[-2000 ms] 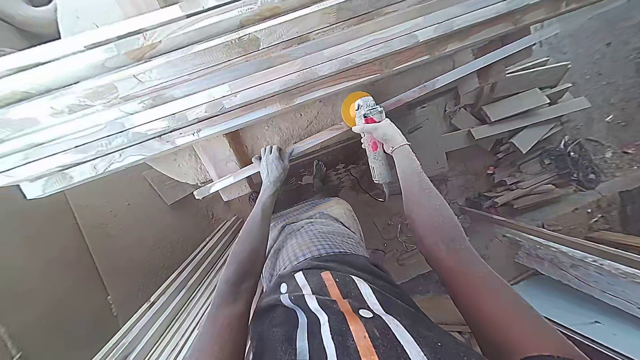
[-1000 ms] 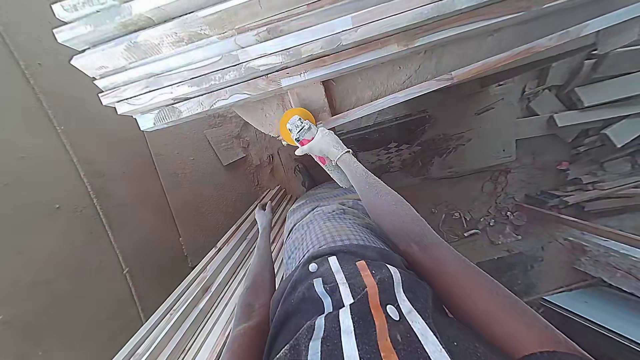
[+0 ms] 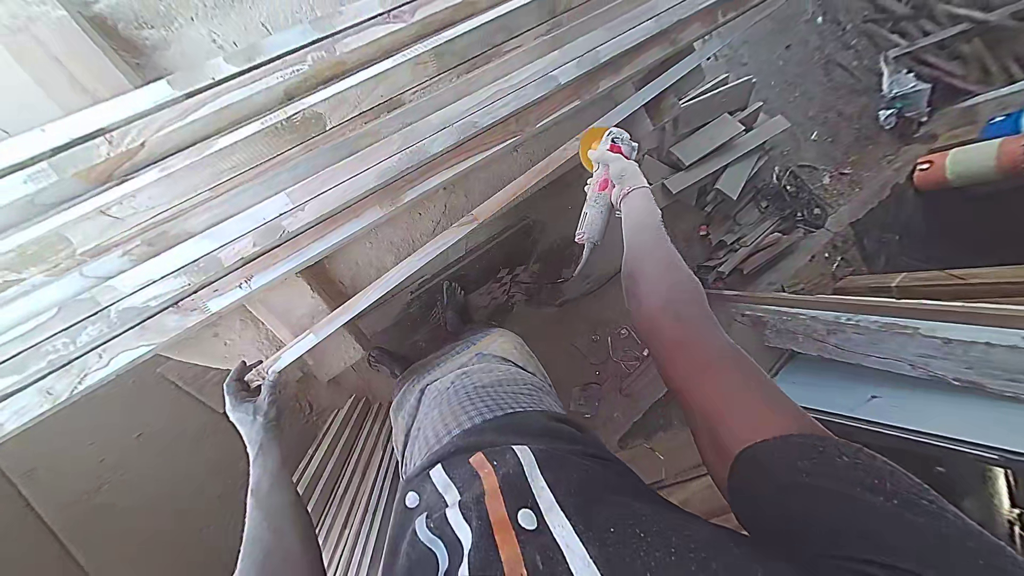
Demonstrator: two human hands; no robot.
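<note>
My right hand (image 3: 620, 172) is closed around the body of an angle grinder (image 3: 594, 210) with a yellow disc (image 3: 592, 149). The disc is against or very close to a long narrow wooden strip (image 3: 424, 254); contact is hard to tell. At the strip's near left end, my left hand (image 3: 254, 396) grips it between thumb and fingers. The strip slants up to the right, in front of several long boards (image 3: 320, 188) that lie side by side.
A stack of narrow strips (image 3: 352, 472) lies beside my legs at lower left. Board offcuts (image 3: 724, 148) and tangled cable-like material (image 3: 788, 200) lie on the ground to the right. More planks (image 3: 880, 336) stand at the right. My bare feet (image 3: 453, 308) are below the strip.
A second ago my left hand was over the stack of strips at lower left; now it holds the long strip's end. My right hand has moved the grinder farther right along the boards. The view has swung.
</note>
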